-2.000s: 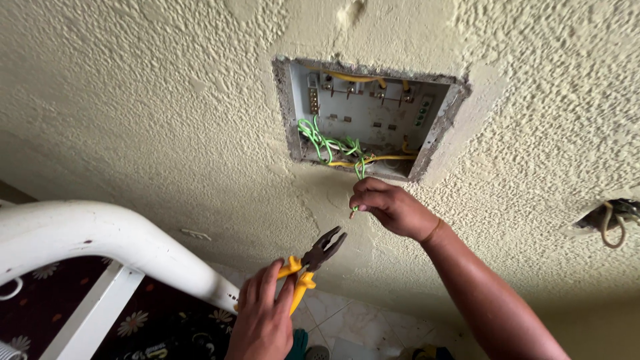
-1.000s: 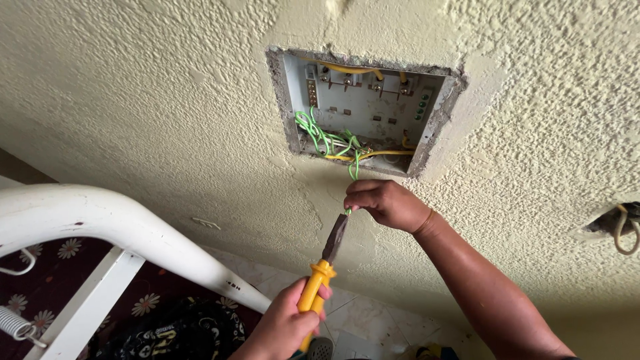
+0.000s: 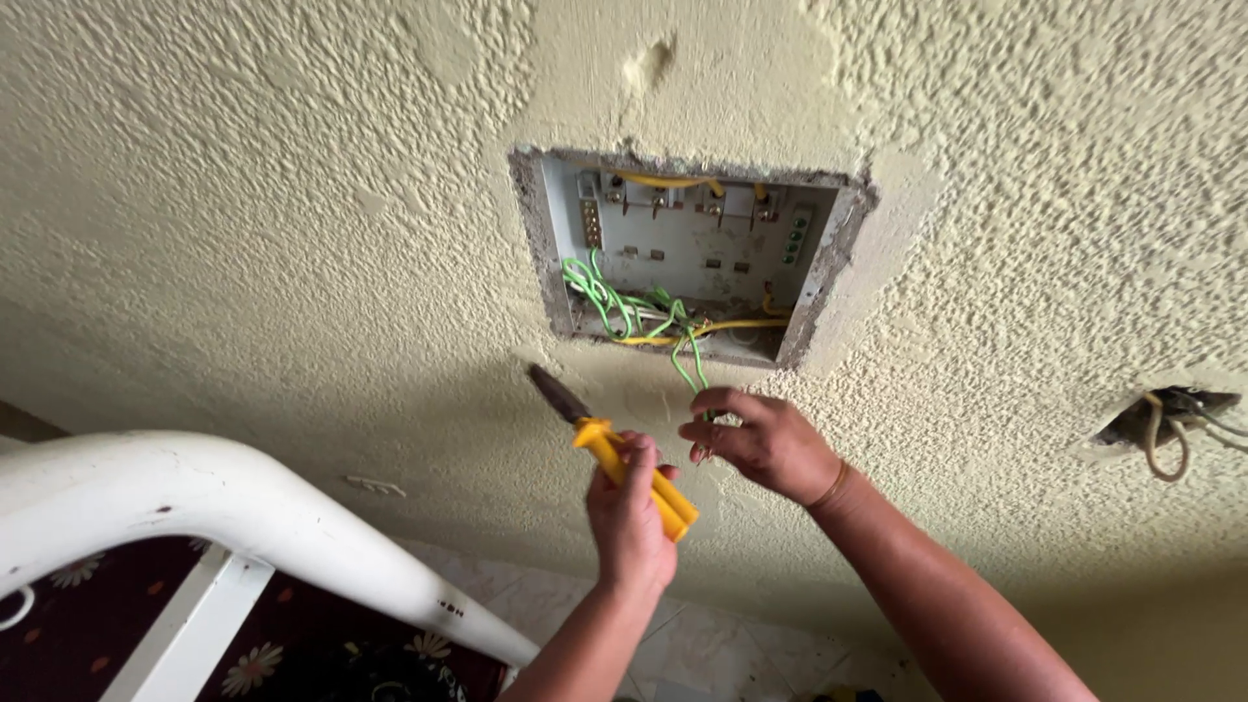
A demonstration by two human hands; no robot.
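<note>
My left hand (image 3: 632,517) grips the yellow handles of dark-jawed combination pliers (image 3: 597,434), their jaws pointing up and left near the wall, apart from the wires. To its right, my right hand (image 3: 765,444) pinches green insulated wires (image 3: 688,361) that hang over the lower edge of an open electrical box (image 3: 673,249) recessed in the wall. Some bare copper shows below those fingers. More green wire lies bunched at the box's lower left, and yellow wires cross its top and bottom. A brass terminal strip (image 3: 591,223) is fixed at the box's upper left.
Rough textured plaster wall (image 3: 341,244) surrounds the box. A hole with loose cables (image 3: 1165,429) is at the right. A white metal tube frame (image 3: 244,497) stands at the lower left, over dark flowered fabric (image 3: 252,669). Floor tiles (image 3: 682,634) show below.
The pliers, at the wire end beside my right hand one second ago, have moved away to the left and now tilt up and left. My right hand still pinches the green wires.
</note>
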